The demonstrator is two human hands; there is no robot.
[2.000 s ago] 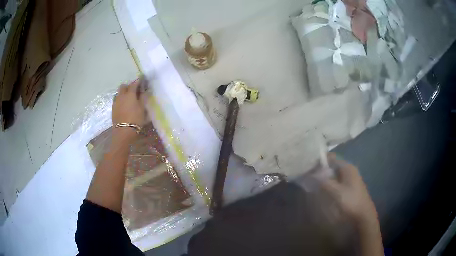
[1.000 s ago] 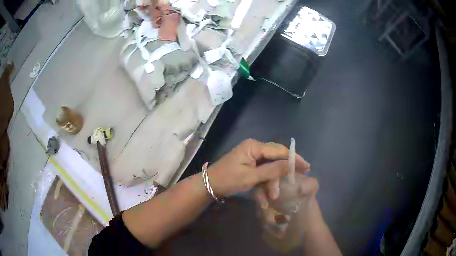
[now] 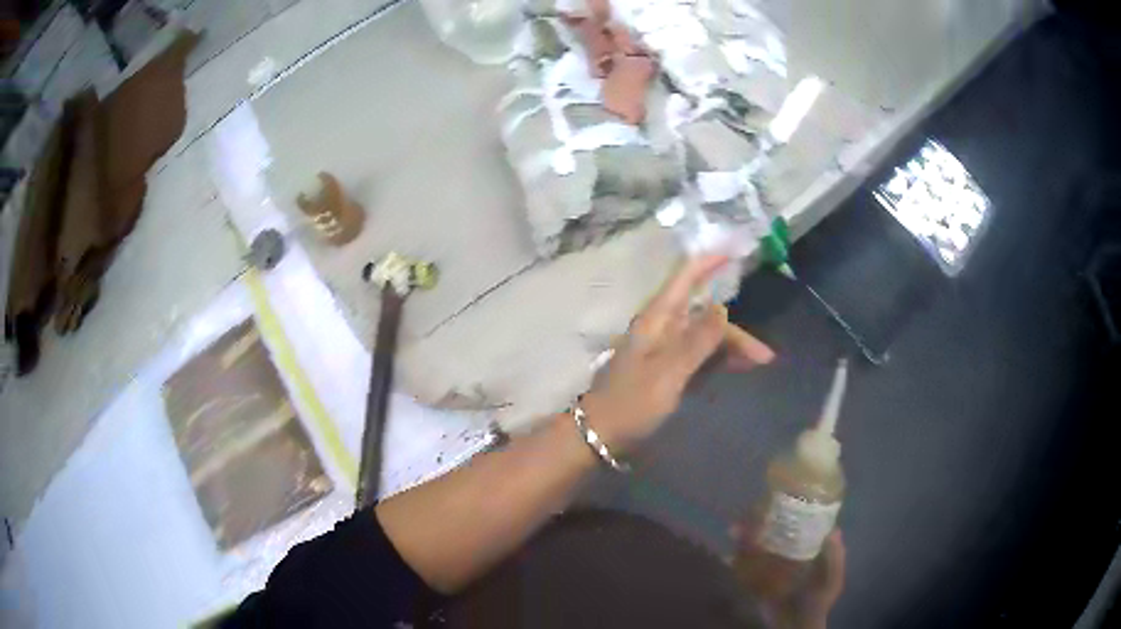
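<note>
My right hand (image 3: 831, 580) is wrapped round the glue bottle (image 3: 802, 514) at the lower right. The bottle is upright, with amber contents, a pale label and a long white nozzle pointing up. My left hand (image 3: 664, 350), with a bracelet at the wrist, reaches over the table's edge to the scrap pile (image 3: 602, 154). Its fingertips are at a white scrap and its thumb is apart; nothing is clearly gripped. The hand is slightly blurred. The pile holds white and reddish bits on a pale block.
A hammer (image 3: 384, 381) with a wrapped head lies left of my left arm. A small amber bottle (image 3: 330, 211), a grey lump (image 3: 266, 248), a yellow strip (image 3: 295, 369) and a plastic-wrapped brown block (image 3: 243, 430) are further left. Brown leather (image 3: 92, 221) lies upper left. A green-tipped object (image 3: 776, 246) is at the table's edge.
My left hand has left the bottle's nozzle and moved up and left to the scraps. The white nozzle and bottle are now clear in my right hand. The view has shifted left.
</note>
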